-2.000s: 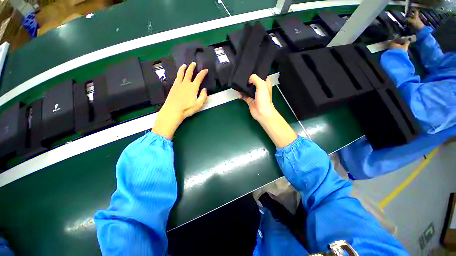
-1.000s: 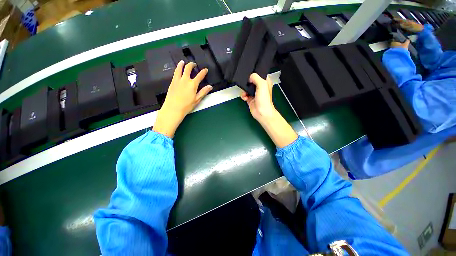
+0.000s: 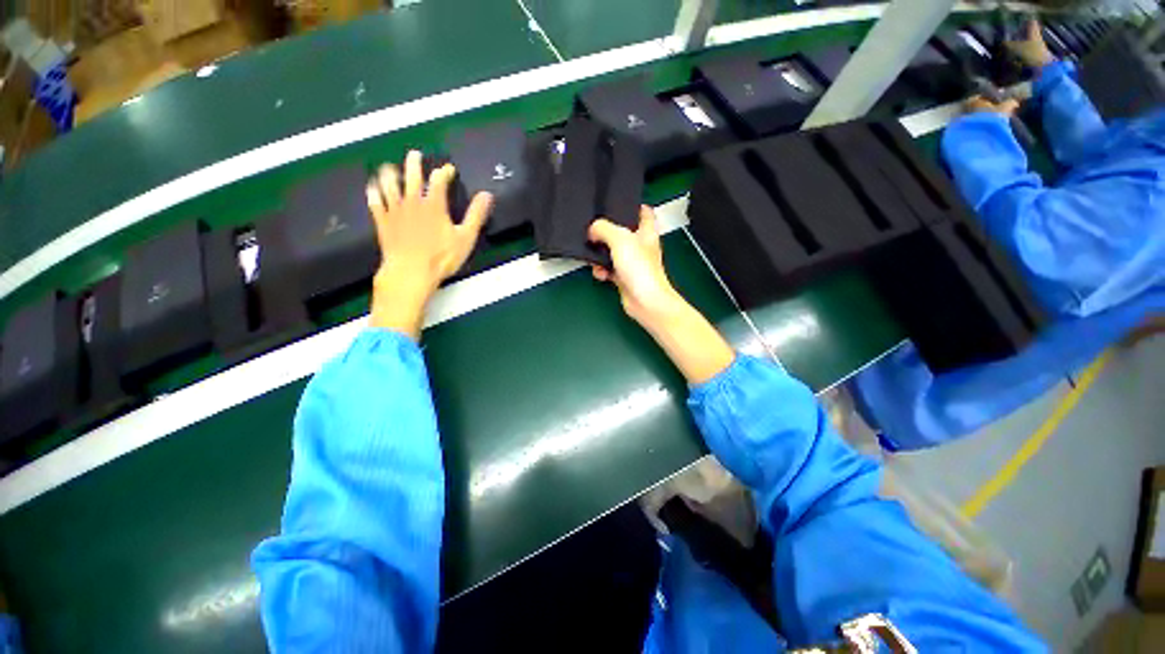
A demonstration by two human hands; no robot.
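My right hand grips black foam inserts by their near end, held over the belt's near rail with their far part over an open box. My left hand is spread with its fingertips over an open gift box between two lids; its palm hides most of that box. Whether its fingers touch foam there cannot be told. Further left, an open gift box shows a silvery item in its slot, beside a box lid with a tiny pale logo.
A foam insert stack with long slots stands on the bench right of my hands. The white guide rail runs along the belt's near side. A slanted grey post rises beyond the stack. A person in blue works at the right.
The row of boxes has moved left along the belt. My left hand has shifted left with them. My right hand has moved slightly left and its foam inserts are lowered and less fanned.
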